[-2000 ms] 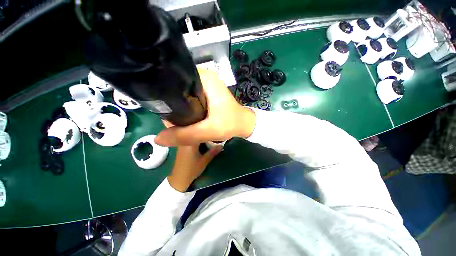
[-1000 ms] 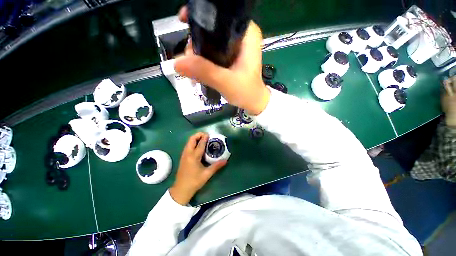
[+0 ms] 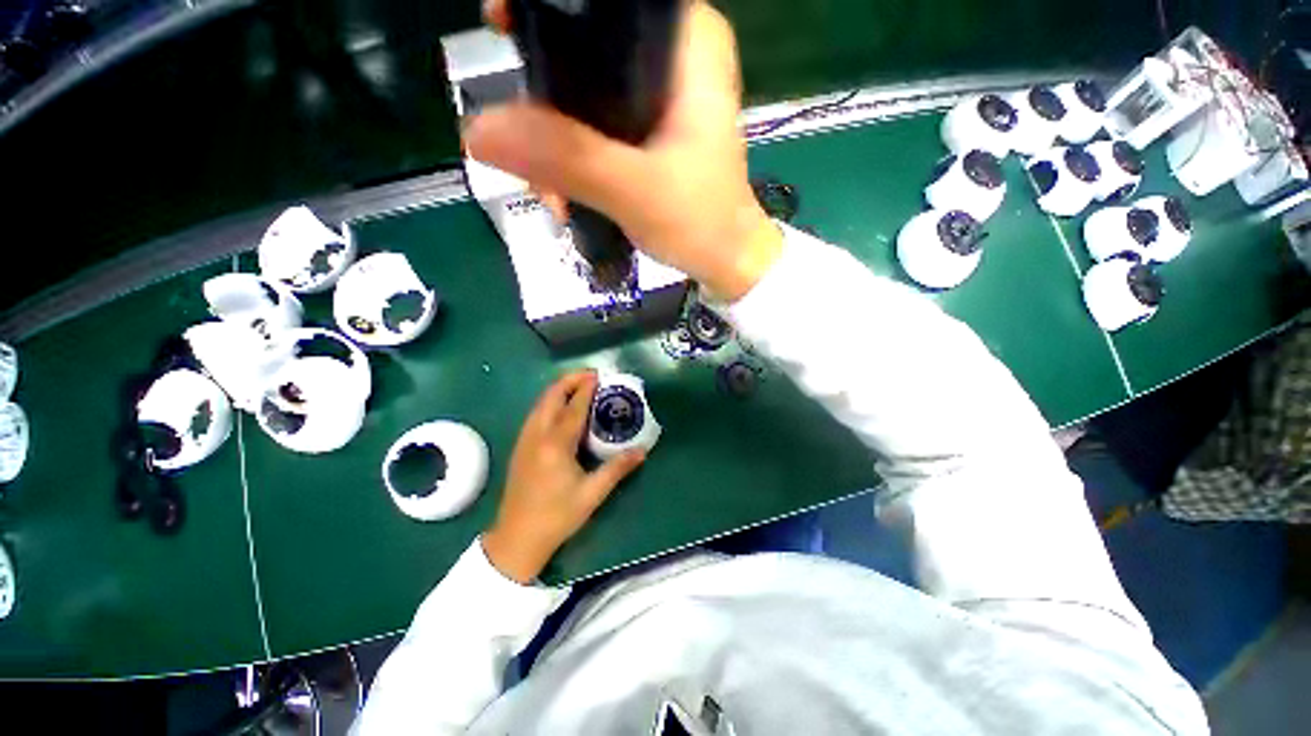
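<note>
My left hand (image 3: 554,463) holds a small white camera housing (image 3: 644,436) with a black round insert (image 3: 618,413) facing up, near the bench's front edge. My right hand (image 3: 669,173) grips the large black electric screwdriver (image 3: 597,65), which is cut off by the top edge. The driver's lower end is over the front of the grey-white screw feeder (image 3: 564,295). Its tip cannot be made out clearly. Several black lens rings (image 3: 706,328) lie right of the feeder, partly hidden by my right forearm.
A single white shell (image 3: 469,472) lies left of my left hand. More white shells (image 3: 314,410) and dark parts (image 3: 141,475) are farther left. Finished assemblies (image 3: 940,256) stand at right. White bodies with wires (image 3: 1215,137) are far right. A person's checkered sleeve (image 3: 1251,453) shows at right.
Since two seconds ago, my right hand has moved the screwdriver up from above my left hand to the feeder, uncovering the housing. The coworker's hand seen at right one second ago is gone.
</note>
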